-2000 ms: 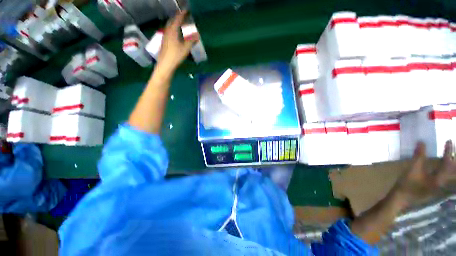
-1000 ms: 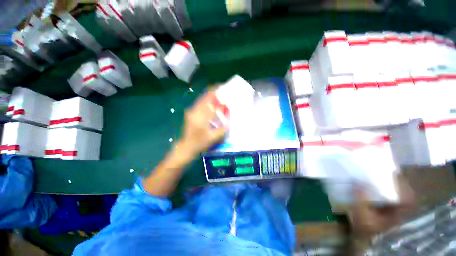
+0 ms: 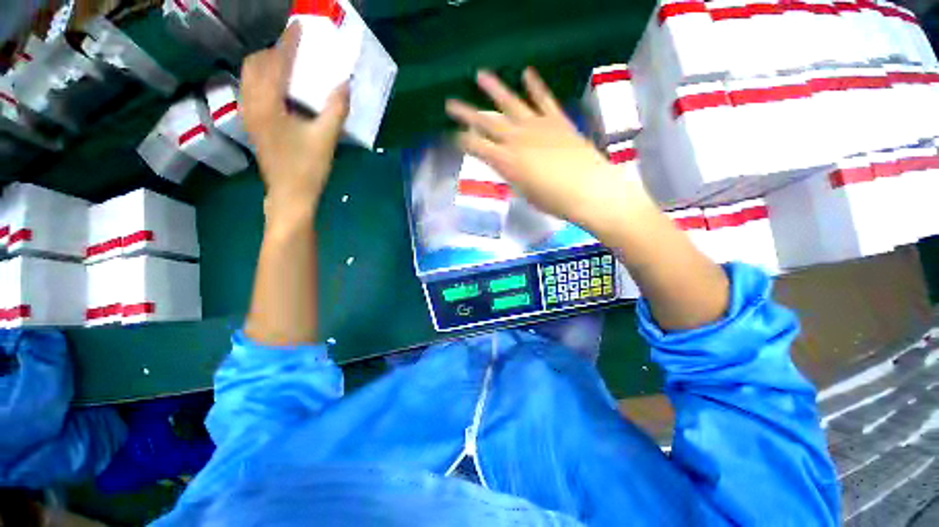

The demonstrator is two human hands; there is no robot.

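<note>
The digital counting scale [image 3: 520, 291] stands on the green bench in front of me, its green digits lit. One white carton with a red band [image 3: 482, 196] lies on its shiny pan. My right hand [image 3: 546, 154] is over the pan, fingers spread and slightly blurred, holding nothing. My left hand [image 3: 293, 129] is at the upper left, beyond the scale, gripping a white carton with a red band [image 3: 327, 62]. Another white carton side [image 3: 372, 93] shows directly against it; I cannot tell whether it is held too.
A tiered carton stack [image 3: 783, 124] stands right of the scale. Two-high cartons [image 3: 144, 226] stand at the left, with more loose cartons [image 3: 190, 134] behind them. Another person's blue sleeve [image 3: 41, 381] is at the left edge. Brown cardboard [image 3: 865, 309] is at the lower right.
My left hand has moved from the scale to the upper left and taken hold of a carton. My right hand has moved from the lower-right cartons to over the pan and is empty.
</note>
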